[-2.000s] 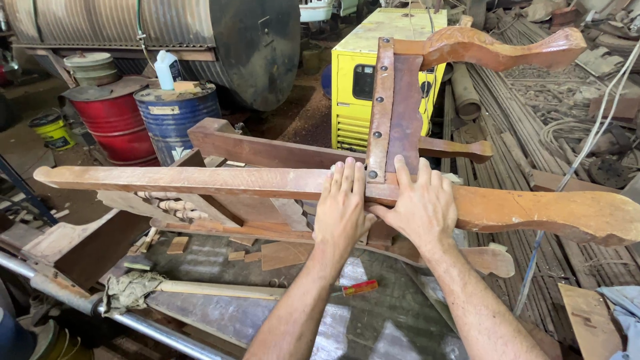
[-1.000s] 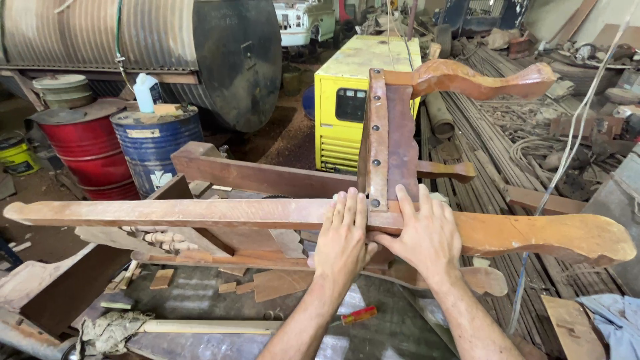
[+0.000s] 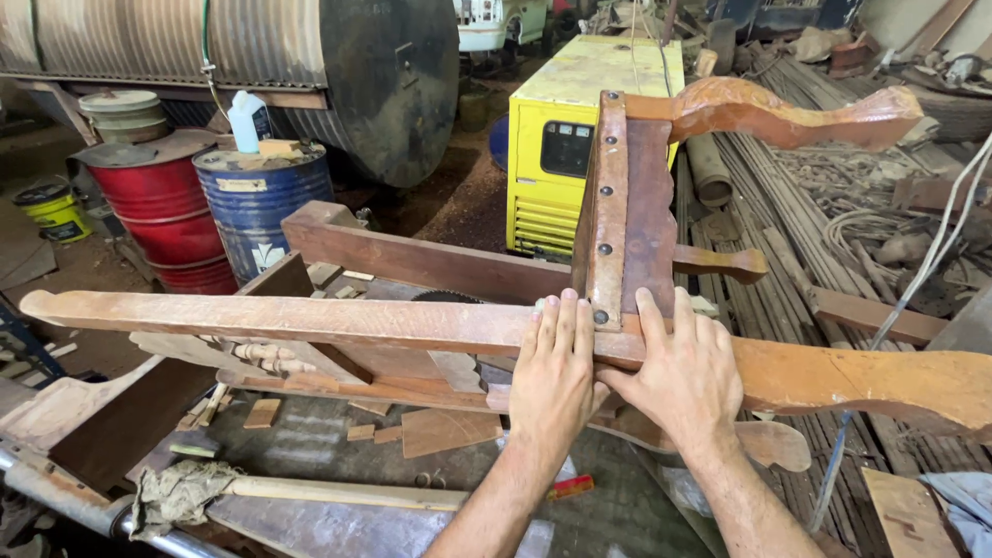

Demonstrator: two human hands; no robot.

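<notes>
A wooden chair (image 3: 310,319) lies on its side across the workbench, its long post running left to right. My left hand (image 3: 554,372) rests flat on that post, fingers together, just left of the seat joint. On the right side of the joint, my right hand (image 3: 686,372) presses on the post with its thumb pointing toward the left hand. Between and beyond them rises the seat edge, a leather strip with round studs (image 3: 607,190). A curved wooden leg (image 3: 798,116) juts right from its top. The undersides of both palms are hidden.
Wood offcuts (image 3: 449,432), a red screwdriver handle (image 3: 570,487) and a cloth-wrapped stick (image 3: 349,492) lie on the bench (image 3: 310,442). Part of a circular saw blade (image 3: 446,297) shows behind the post. Drums (image 3: 260,209) and a yellow generator (image 3: 542,116) stand beyond. Cords (image 3: 922,279) hang right.
Both hands stay on the post at the joint, and the chair keeps its pose. The view has shifted slightly.
</notes>
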